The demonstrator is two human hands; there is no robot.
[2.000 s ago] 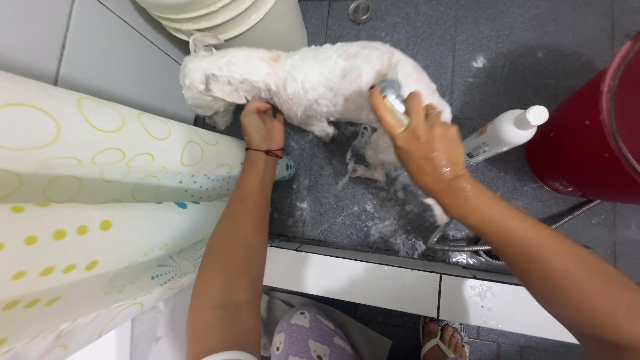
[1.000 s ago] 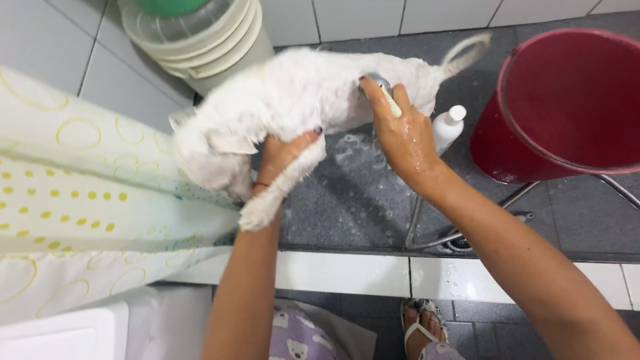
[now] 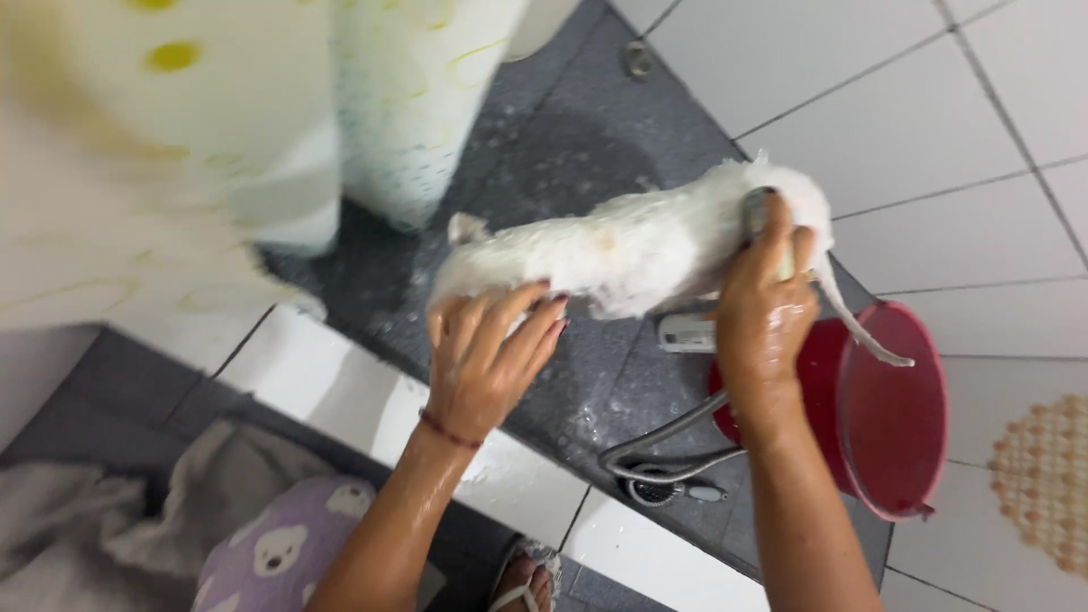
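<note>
A wet, white-furred small dog (image 3: 629, 242) stands on the dark tiled shower floor, head to the left, tail to the right. My left hand (image 3: 493, 348), with a dark red cord at the wrist, lies with bent fingers against the dog's head and neck. In my right hand (image 3: 769, 297) is a shower head (image 3: 754, 212), pressed to the dog's hindquarters; its handle is mostly hidden by my fingers. A white bottle (image 3: 687, 333) is partly behind my right hand. The dog's face and most of its legs are hidden.
A red bucket (image 3: 892, 408) leans at the right under the dog's tail. Near it lie a metal hose (image 3: 663, 442) and a round brush (image 3: 659, 489). The white tiled curb (image 3: 527, 476) crosses below. A patterned shower curtain (image 3: 408, 102) hangs at upper left; a floor drain (image 3: 637, 59) shows near the wall.
The view has turned and shifted strongly. My left hand has moved from under the dog's chest and foreleg to its head and neck. My right hand has moved to the hindquarters.
</note>
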